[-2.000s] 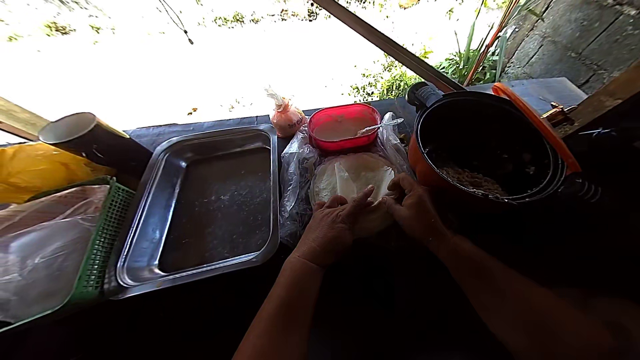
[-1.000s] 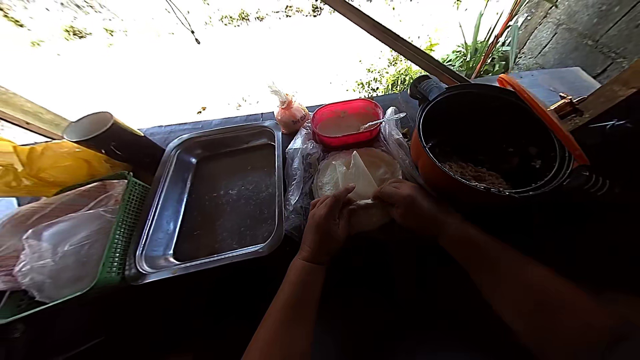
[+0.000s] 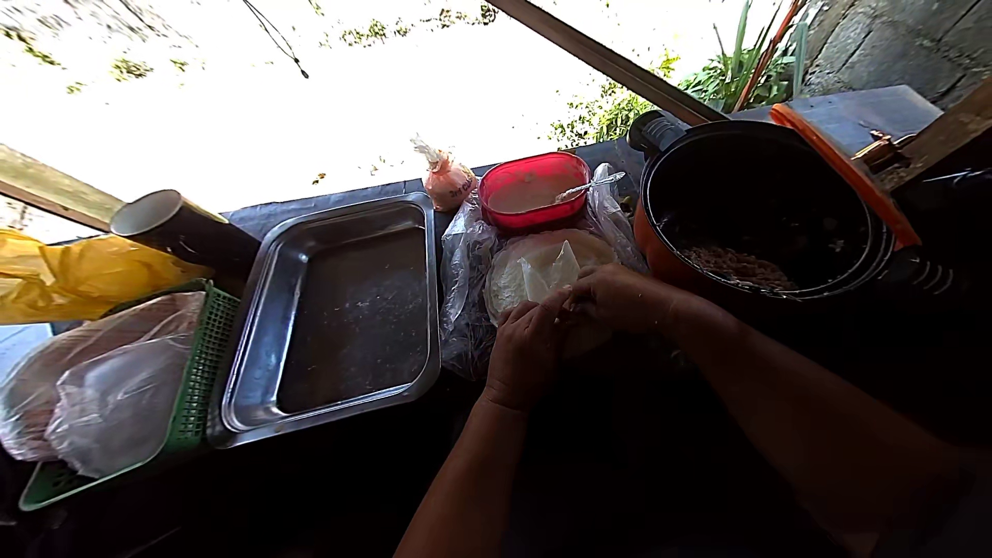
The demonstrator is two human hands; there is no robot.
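A thin pale wrapper sheet (image 3: 552,267) stands partly folded up over a round stack of wrappers (image 3: 508,283) on clear plastic. My left hand (image 3: 528,345) and my right hand (image 3: 608,298) meet at its near edge, fingertips pinching it. What lies under my fingers is hidden. Just beyond the stack is a red plastic container (image 3: 535,190) of pale paste, with a spoon (image 3: 590,187) resting in it. To the right stands a deep orange pot (image 3: 659,240), dark inside, holding a minced brown filling (image 3: 736,267).
Left of the stack lies a rectangular steel tray (image 3: 263,341). Further left are a green plastic basket (image 3: 203,368) with bagged things, a yellow plastic bag (image 3: 85,275) and a dark cylinder (image 3: 186,229). A tied bag (image 3: 448,182) sits behind; an orange-rimmed lid (image 3: 845,174) leans at the pot.
The sheet, flatter on the stack two seconds ago, now has raised, pointed folds. Both hands have drawn together at its near edge.
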